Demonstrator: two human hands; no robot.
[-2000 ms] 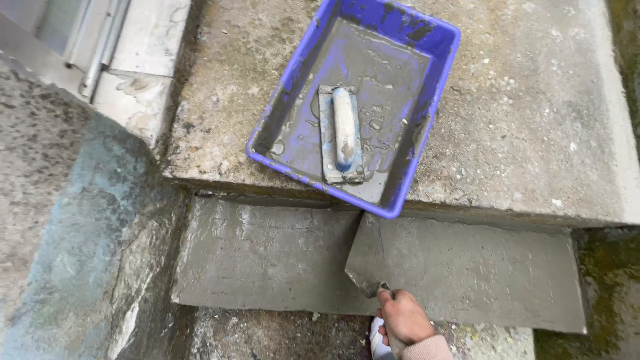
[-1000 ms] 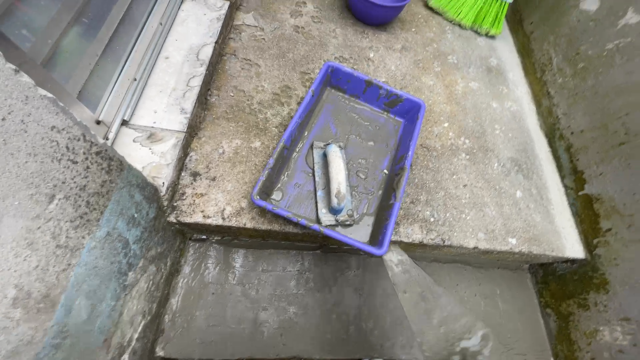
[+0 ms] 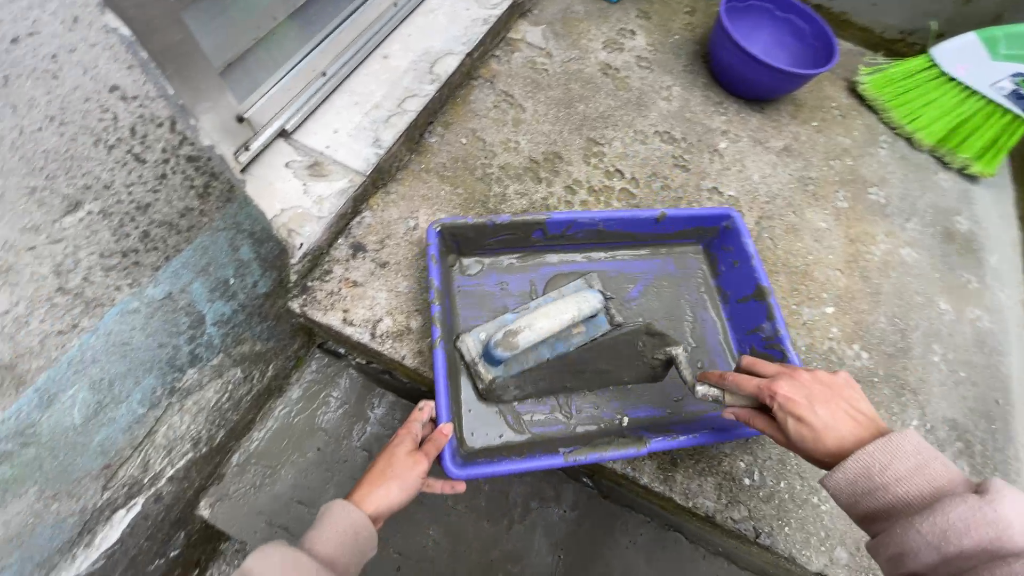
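Observation:
A purple plastic tray (image 3: 592, 218) smeared with wet grey cement lies turned across the edge of a concrete step. My left hand (image 3: 406, 462) grips its near left corner, thumb at the rim. In my right hand (image 3: 800, 404) is the handle of a pointing trowel (image 3: 592, 364), whose cement-coated blade lies in the tray. Against that blade rests a plastering float (image 3: 544, 324) with a worn white and blue handle. Below the step's edge is a lower surface of smooth wet cement (image 3: 496, 520).
On the upper concrete slab (image 3: 560, 136) stand a purple plastic bowl (image 3: 772, 48) and, right of it, a broom with green bristles (image 3: 936, 112). A rough wall (image 3: 88, 240) and a metal-framed door or window (image 3: 296, 72) border the left side.
The tray has turned from lengthwise to crosswise. Both hands have come into view since one second ago, the left at the tray. The trowel, at the lower cement two seconds ago, is now inside the tray.

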